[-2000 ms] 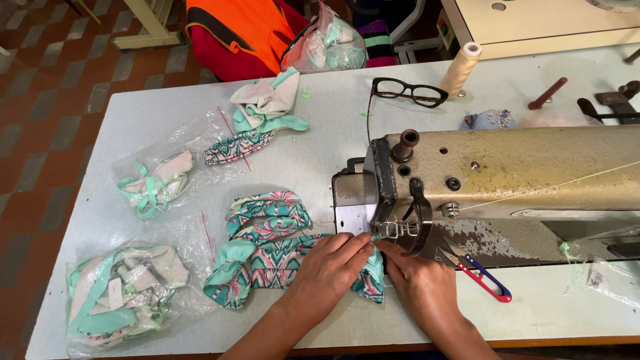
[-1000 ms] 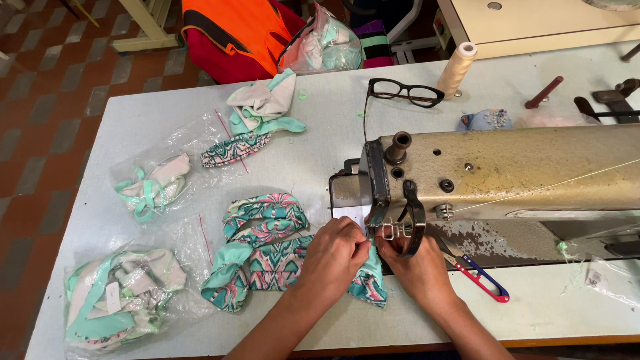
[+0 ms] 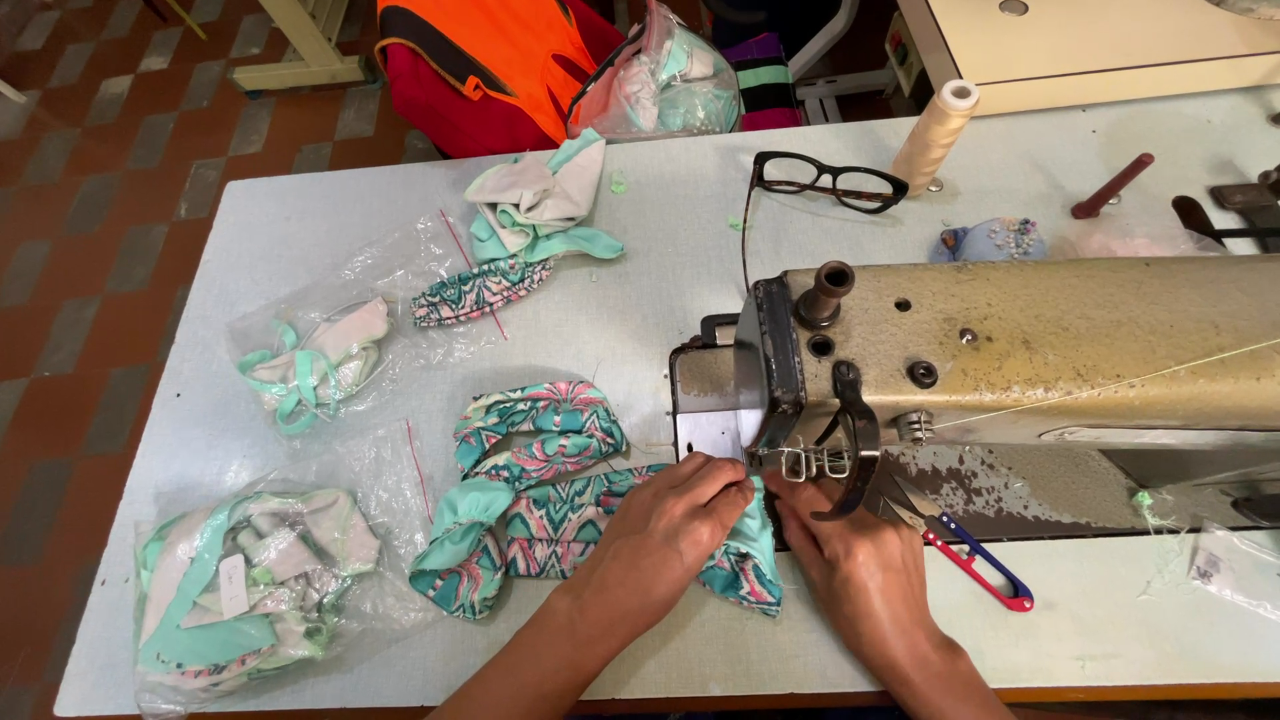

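Patterned teal and pink fabric (image 3: 560, 525) with mint lining lies left of and beneath my hands, reaching the needle area of an industrial sewing machine (image 3: 1040, 350). My left hand (image 3: 665, 540) pinches the fabric's edge just in front of the metal needle plate (image 3: 708, 432), fingertips together. On the other side of the mint part, my right hand (image 3: 850, 560) rests close to the needle, its fingers partly hidden under the machine head and thread guides. The needle and the stitching point are out of sight. Thread snips (image 3: 975, 565) with red and blue handles lie right of my right hand.
Clear plastic bags hold mint and beige garments (image 3: 260, 590) and strappy pieces (image 3: 330, 360) at the left. Another garment (image 3: 540, 200) lies further back. Black-framed glasses (image 3: 830, 183), a cream thread cone (image 3: 935, 135) and a blue pincushion (image 3: 990, 241) sit behind the machine.
My left hand, drawn back and more bunched one second ago, now lies flatter and nearer the needle. The right hand stays about where it was.
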